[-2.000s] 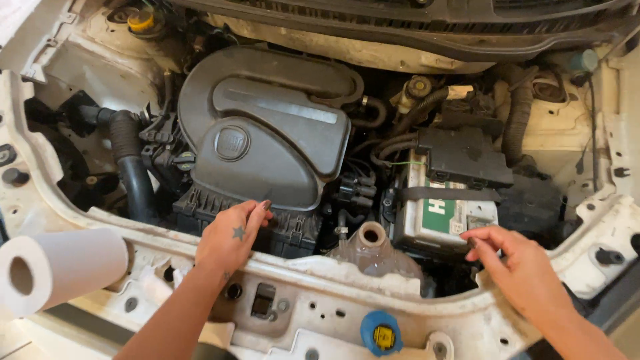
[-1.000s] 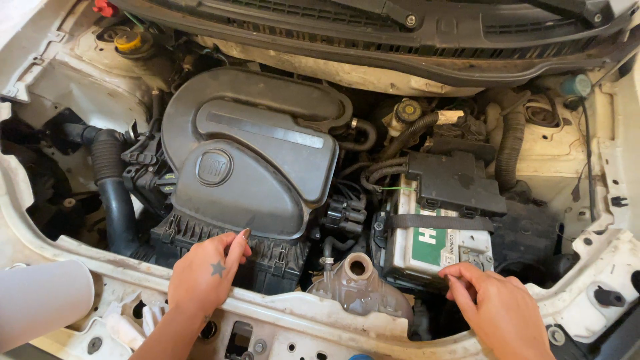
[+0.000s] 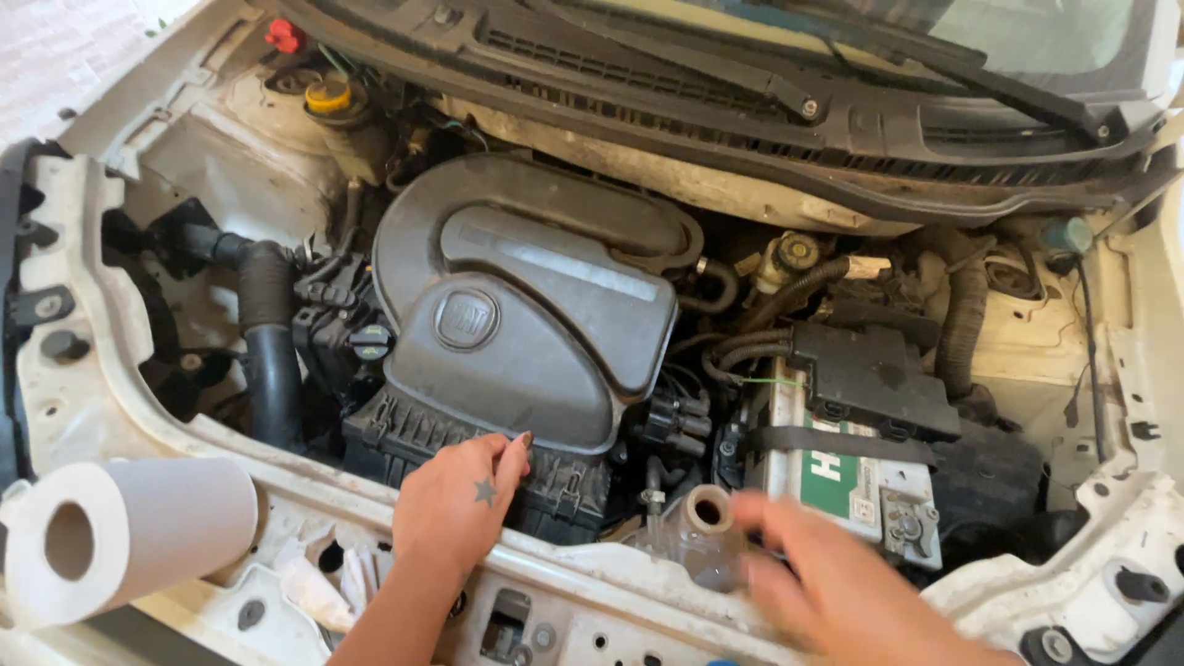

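Observation:
My left hand (image 3: 462, 504), with a star tattoo, rests at the front edge of the black Fiat air filter housing (image 3: 527, 324), fingers curled with the thumb near the index finger; whether anything small is between them I cannot tell. My right hand (image 3: 805, 573) is blurred, just right of the open neck of a translucent coolant reservoir (image 3: 709, 511); its fingers look apart and nothing shows in them. Behind that hand sits the car battery (image 3: 832, 472) with a black strap across it. A blue cap (image 3: 721, 662) shows only its edge at the bottom of the view.
A paper towel roll (image 3: 176, 532) lies on the front body panel at left, beside crumpled white paper (image 3: 324, 583). An orange-yellow cap (image 3: 328, 96) tops a reservoir at the back left, near a red cap (image 3: 284, 35). The wiper arms (image 3: 786, 92) lie beyond the engine bay.
My right hand has moved left from the battery's front corner toward the reservoir neck. My left hand stays near the filter housing's front edge. The view has shifted.

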